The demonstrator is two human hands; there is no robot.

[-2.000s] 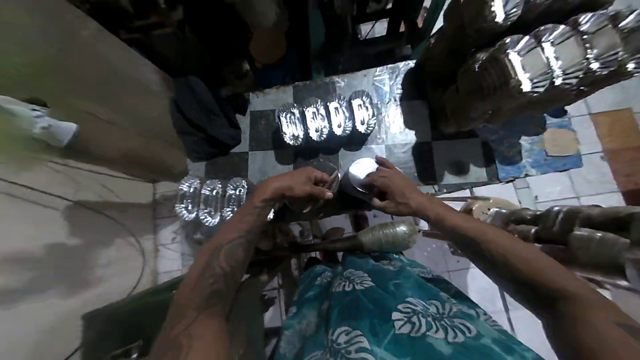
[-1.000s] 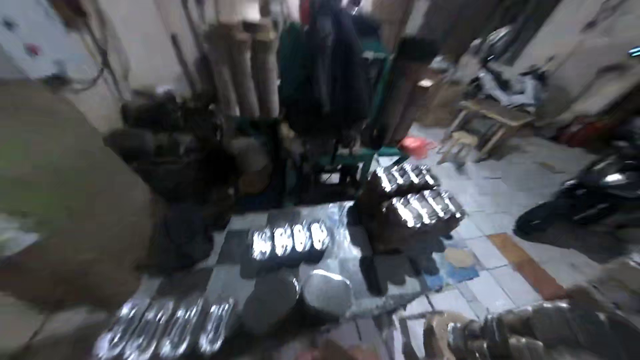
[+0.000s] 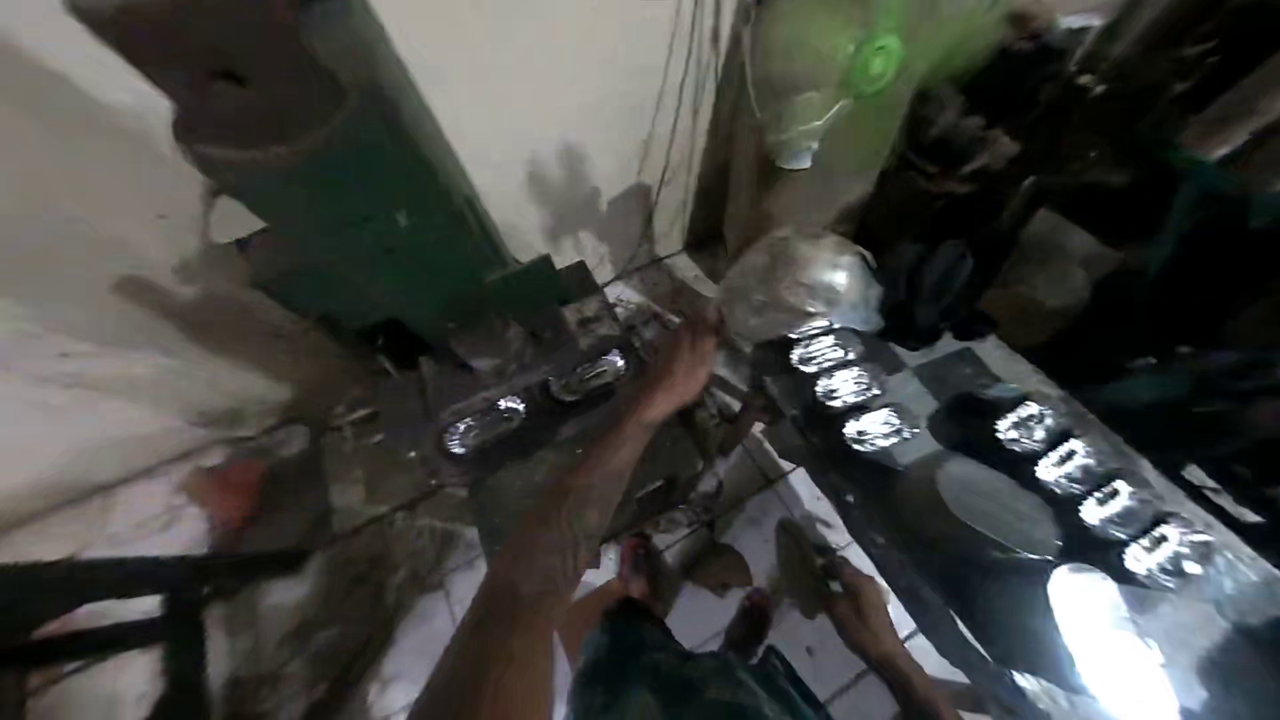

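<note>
My left hand (image 3: 685,365) is stretched forward beside a clear, bulging plastic bag (image 3: 800,285); blur hides whether its fingers hold anything. Lower right, my right hand (image 3: 862,615) grips a flat oval piece (image 3: 800,568) of dull material. Two shiny fluted oval metal pieces (image 3: 590,376) lie on a dark machine-like base (image 3: 530,410) left of my left forearm. More of these shiny pieces (image 3: 848,386) stand in a row on the near edge of the checkered bench, and another row (image 3: 1110,490) runs along its far side. Between them lies a grey disc (image 3: 998,505), with a bright reflective one (image 3: 1110,635) nearer.
A green metal cabinet or machine (image 3: 350,200) stands against the wall at upper left. A green fan (image 3: 878,62), blurred, is at the top. A dark frame (image 3: 180,600) is at lower left. My feet are on white floor tiles (image 3: 810,650) between machine and bench.
The view has swung far to the left. Two seconds ago both hands were close together at a shiny round piece; now they are wide apart, the left stretched forward by the bag.
</note>
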